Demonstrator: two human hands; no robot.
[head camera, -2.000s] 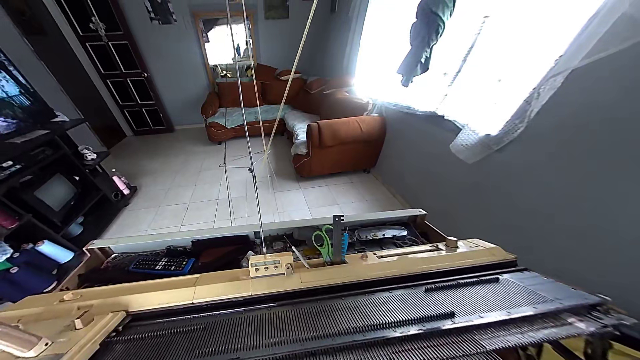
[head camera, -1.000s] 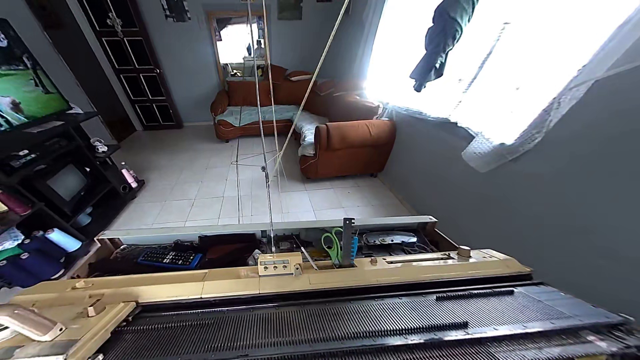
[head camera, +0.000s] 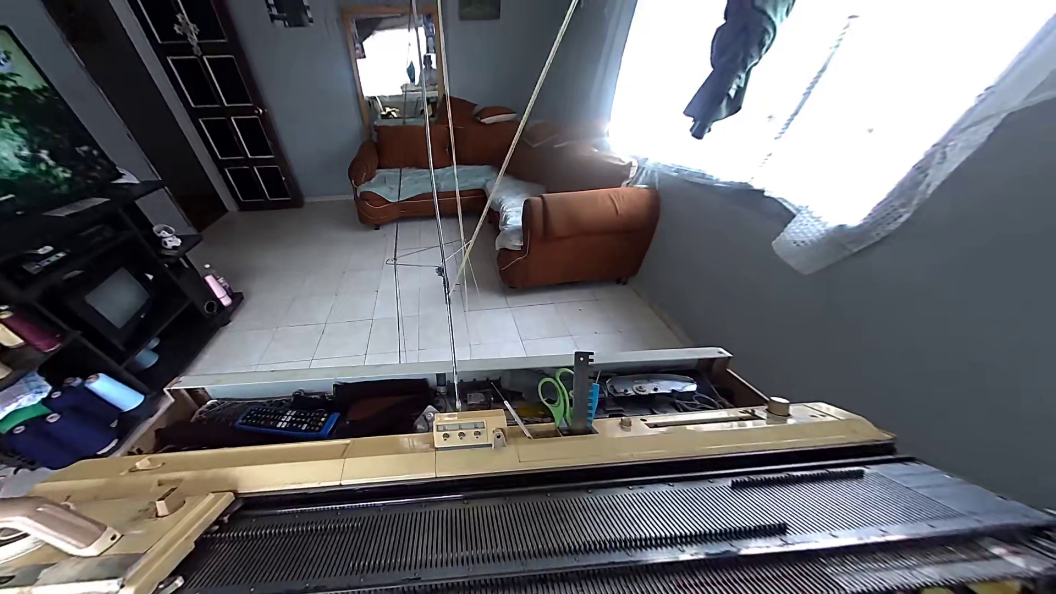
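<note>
Neither my left hand nor my right hand shows in the head view. A flat-bed knitting machine with a black needle bed (head camera: 511, 516) spans the lower part. At its left end sits the carriage (head camera: 157, 528) with a curved handle (head camera: 62, 524). A row counter (head camera: 470, 431) is mounted on the beige rear cover (head camera: 388, 458). Behind it, green-handled scissors (head camera: 558, 398) and a dark metal needle pusher or comb (head camera: 582, 392) stand upright. Yarn strands run up past a wire tension mast (head camera: 441, 272).
An open wooden trough (head camera: 462, 361) behind the machine holds a blue-edged remote control (head camera: 287, 421), a white device (head camera: 652, 384) and dark cloth. Yarn cones (head camera: 114, 391) and a black shelf unit (head camera: 157, 330) are at left. An orange sofa (head camera: 586, 235) stands beyond; a curtained window is at right.
The view has shifted slightly, and the picture on the television at left differs from before. The carriage and the tools behind the bed look unmoved.
</note>
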